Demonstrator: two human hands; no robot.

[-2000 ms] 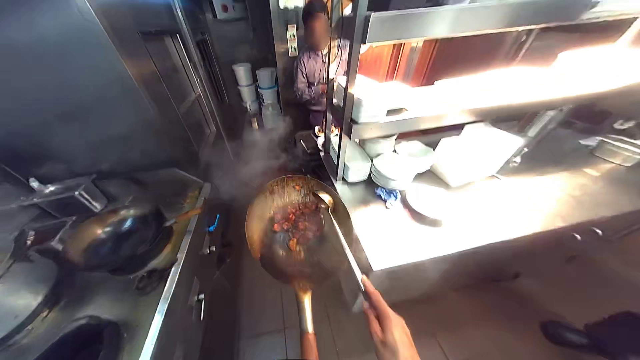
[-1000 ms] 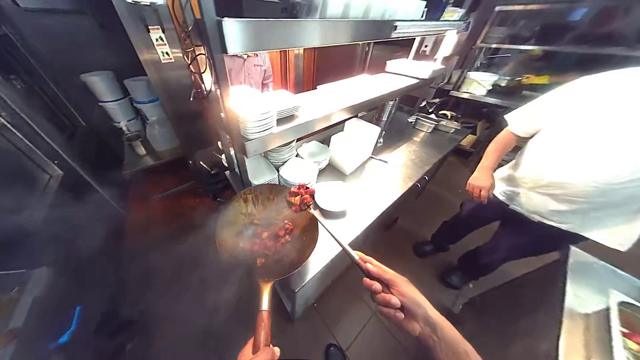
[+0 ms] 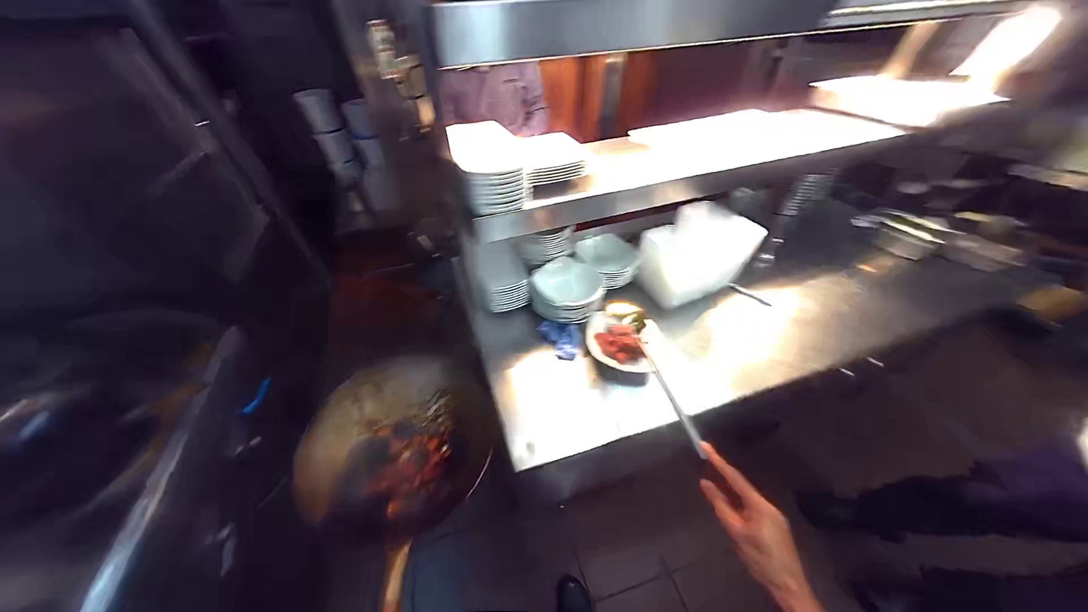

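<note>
My right hand (image 3: 748,518) grips the handle of a long metal ladle (image 3: 676,408), whose head is over a white plate (image 3: 612,361) on the steel counter. Reddish pieces of food (image 3: 619,342) lie on the plate, with something yellowish at its far edge. At the left a wok (image 3: 340,442) holds more dark red food (image 3: 412,463); its handle (image 3: 396,574) runs down out of the frame. My left hand is outside the view.
Stacked pale bowls (image 3: 567,289), a white container (image 3: 697,255) and a blue cloth (image 3: 561,337) stand or lie on the steel counter (image 3: 544,425). Plates (image 3: 497,187) are stacked on the shelf above. A stove edge (image 3: 161,476) is at left; a person's dark-clad legs (image 3: 926,510) are at right.
The ladle, loaded with red food beside the wok one second ago, has moved to the plate, where red food now lies. My left hand, seen on the wok handle then, is out of view.
</note>
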